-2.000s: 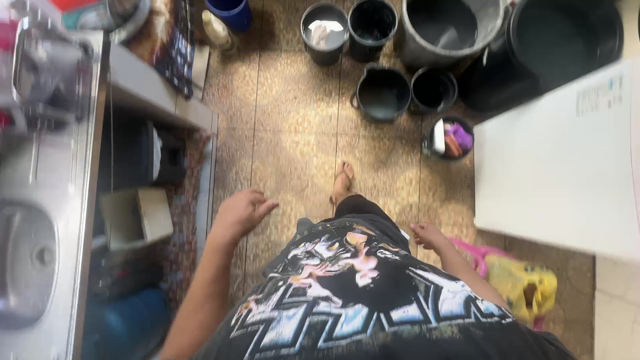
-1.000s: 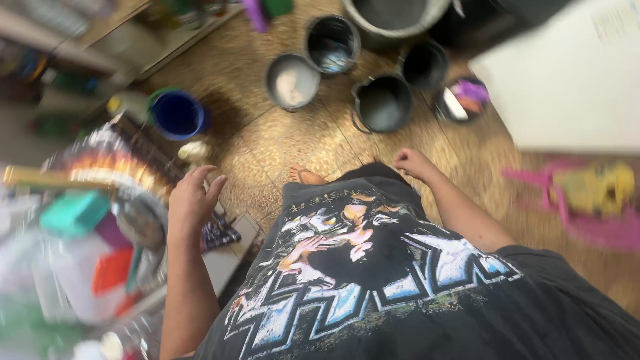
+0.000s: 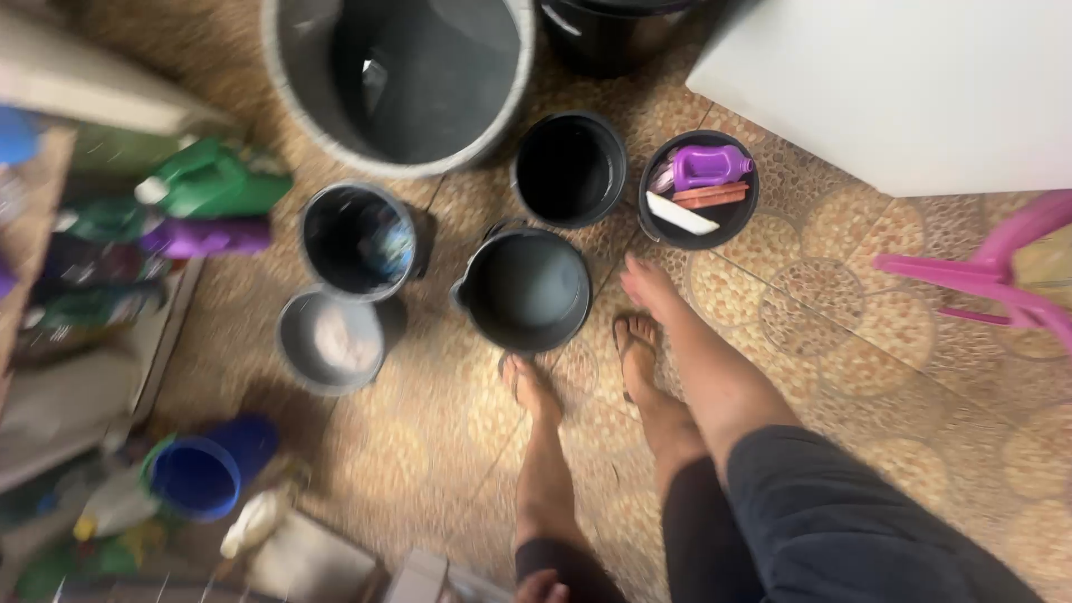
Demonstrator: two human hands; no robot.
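Observation:
My right hand (image 3: 645, 285) hangs with nothing visible in it, between a black bucket of cloudy liquid (image 3: 528, 289) and a smaller black bucket (image 3: 699, 239). That smaller one holds a purple plastic bottle (image 3: 708, 167), a reddish brush-like piece (image 3: 710, 195) and a white bar-shaped piece (image 3: 681, 213). Only part of my left hand (image 3: 542, 588) shows, at the bottom edge over my leg; its fingers are partly cut off. Nearby stand a bucket of dark liquid (image 3: 571, 170), a bucket with something bluish inside (image 3: 358, 240) and a grey bucket with pale contents (image 3: 331, 339).
A large grey tub (image 3: 419, 163) stands at the top beside a black container (image 3: 620, 38). A white appliance or cabinet (image 3: 904, 92) is upper right, pink plastic furniture (image 3: 997, 276) right. Left are a green jug (image 3: 218, 180), a purple bottle (image 3: 209, 237) and a blue bucket (image 3: 197, 477).
The view has shifted closer over the buckets. My right arm now reaches forward beside them. My left hand, fully visible before, is mostly out of frame.

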